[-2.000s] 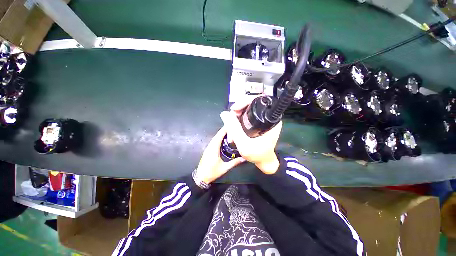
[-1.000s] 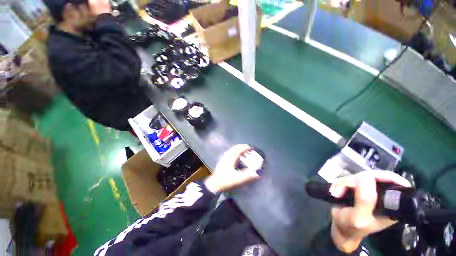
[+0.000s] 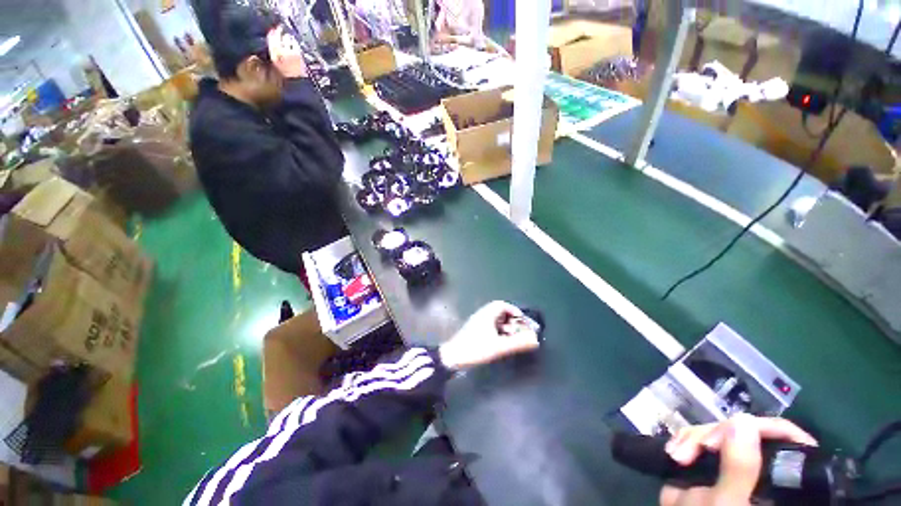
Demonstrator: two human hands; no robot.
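Note:
My left hand (image 3: 486, 338) holds a round black lamp head (image 3: 532, 324) with a silver-white centre, on or just above the dark green bench mat (image 3: 593, 346); the fingers cover part of it. My right hand (image 3: 736, 457) is wrapped around the thick black electric screwdriver (image 3: 800, 476) at the lower right, level, its tip end pointing left. The light grey screw feeder (image 3: 746, 358) stands just beyond my right hand, with its red switch at the far right corner. Two more lamp heads (image 3: 418, 261) stand near the bench edge, left of my left hand.
A pile of black-and-silver units (image 3: 405, 178) lies farther left, beside a person in dark clothes (image 3: 262, 168). A white drawer (image 3: 346, 296) and a carton (image 3: 286, 361) are below the bench edge. A carton (image 3: 494, 133) and a white upright (image 3: 529, 119) stand behind; a thin wire (image 3: 751, 227) hangs right.
The view has tilted up and shows more of the background. The lamp head is still in my left hand and the screwdriver still in my right, now lower in the picture.

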